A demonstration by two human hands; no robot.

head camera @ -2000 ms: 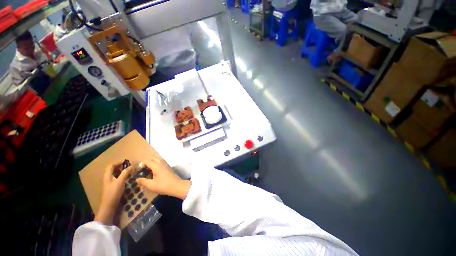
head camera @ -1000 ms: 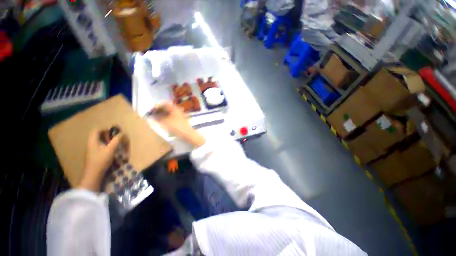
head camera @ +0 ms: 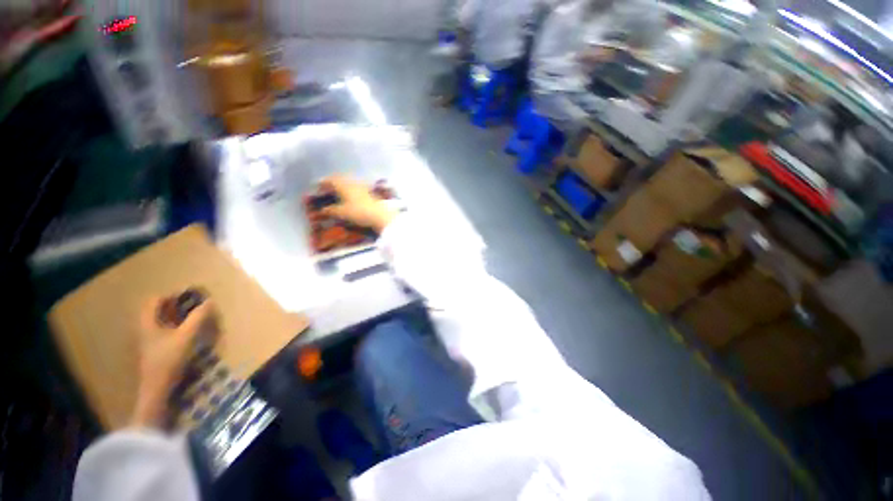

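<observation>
My left hand [head camera: 166,342] is over the cardboard backing board [head camera: 230,284], its fingertips on a small black part [head camera: 184,307]. The release liner sheet [head camera: 211,393] with rows of dark round stickers lies on the board beside this hand, its silvery end past the board's edge. My right hand [head camera: 360,204] reaches over the orange-brown fixture [head camera: 333,231] on the white machine. A dark piece [head camera: 323,200] shows at its fingertips; blur hides whether it is held or lies in the fixture.
The white bench-top machine [head camera: 367,311] stands right of the board, with a gold-brown cylinder [head camera: 235,83] behind it. A pale perforated tray [head camera: 98,238] lies behind the board. Cardboard boxes [head camera: 720,245] are stacked across the aisle. People in white sit on blue stools further back.
My right hand has left the board and moved over the fixture, covering the round white piece. My left hand stays at the board with the black part. The camera view has shifted.
</observation>
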